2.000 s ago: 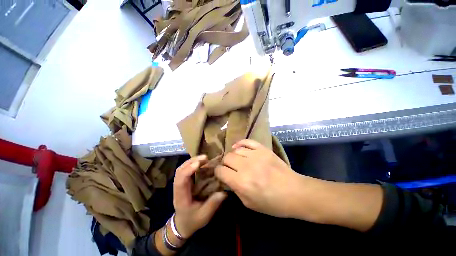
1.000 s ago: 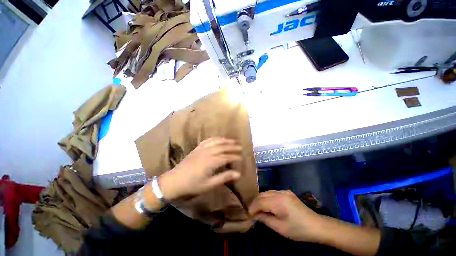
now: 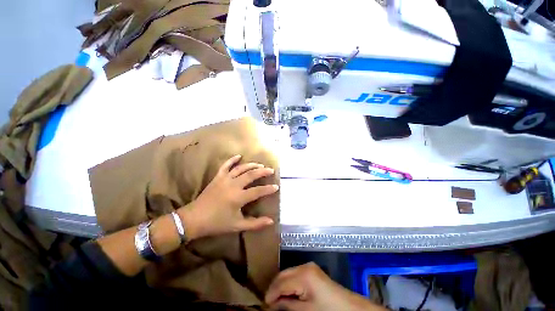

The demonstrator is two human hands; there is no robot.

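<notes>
The khaki-brown garment panel (image 3: 134,176) lies on the white table, its far corner under the lit needle area (image 3: 268,118) of the white sewing machine (image 3: 341,61). Its right edge runs straight toward me from there. My left hand (image 3: 234,197) lies flat on the panel with fingers spread, left of that edge. My right hand (image 3: 301,288), partly cut off by the bottom of the picture, pinches the near end of the panel's right edge below the table's front edge. The presser foot is too bright to make out.
Tangled brown strips (image 3: 176,30) lie at the back left. Khaki cloth (image 3: 45,97) hangs over the left edge. Right of the needle are snips (image 3: 382,171), a phone (image 3: 389,127) and two swatches (image 3: 463,193). A blue crate (image 3: 420,265) stands below the table.
The view has moved closer to the machine. The bunched panel has been opened out flat. My left hand has moved from the near bunch onto the panel; my right hand has moved to its near right edge.
</notes>
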